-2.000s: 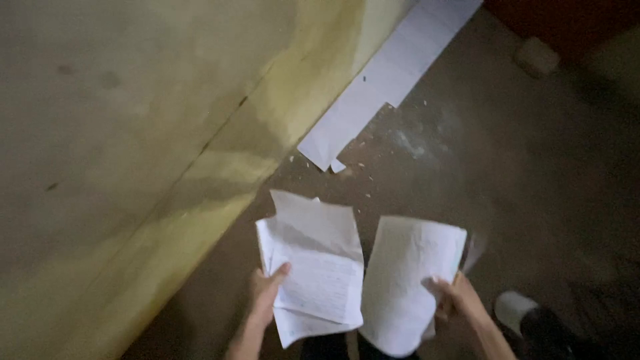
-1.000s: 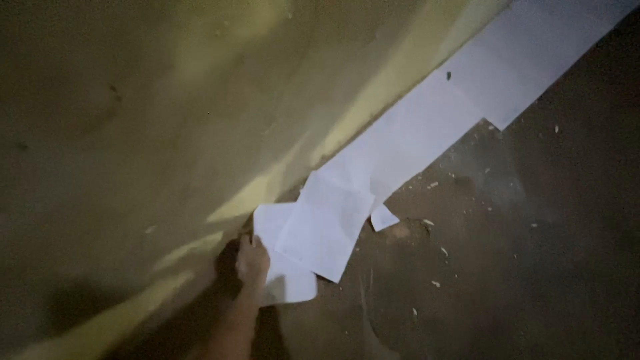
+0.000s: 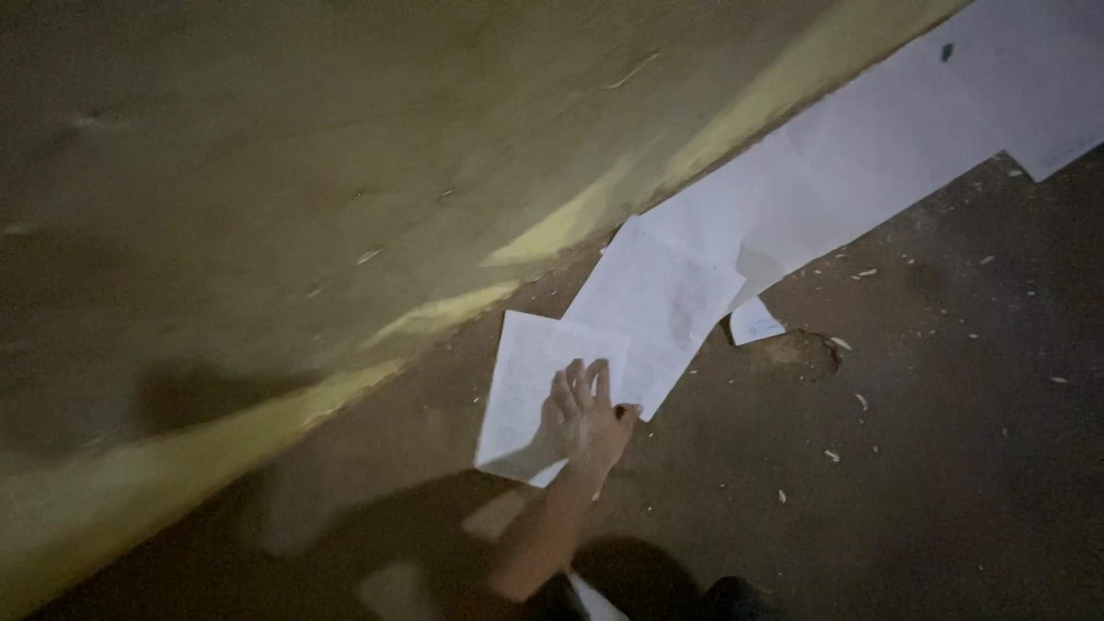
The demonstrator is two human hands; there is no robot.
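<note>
My left hand (image 3: pixel 595 423) lies palm down, fingers apart, on the right part of a white sheet of paper (image 3: pixel 513 388) on the floor. That sheet's right side meets a second sheet (image 3: pixel 655 302), which is tilted and overlaps the end of a row of white paper sheets (image 3: pixel 871 164) along the foot of the wall. A small piece of paper (image 3: pixel 755 323) lies beside the row. My right hand is out of view. At the bottom edge, part of another white sheet (image 3: pixel 597 599) shows; what holds it is hidden.
A stained yellowish wall (image 3: pixel 285 216) rises on the left and runs diagonally to the upper right. The dark floor (image 3: pixel 931 448) bears small pale scraps and a shallow chipped patch near the small paper piece. Shadows fall around my arm.
Two seconds ago both hands held papers above the floor; now two more sheets lie at the row's near end. My left hand has moved from the last sheet's left edge to its right part.
</note>
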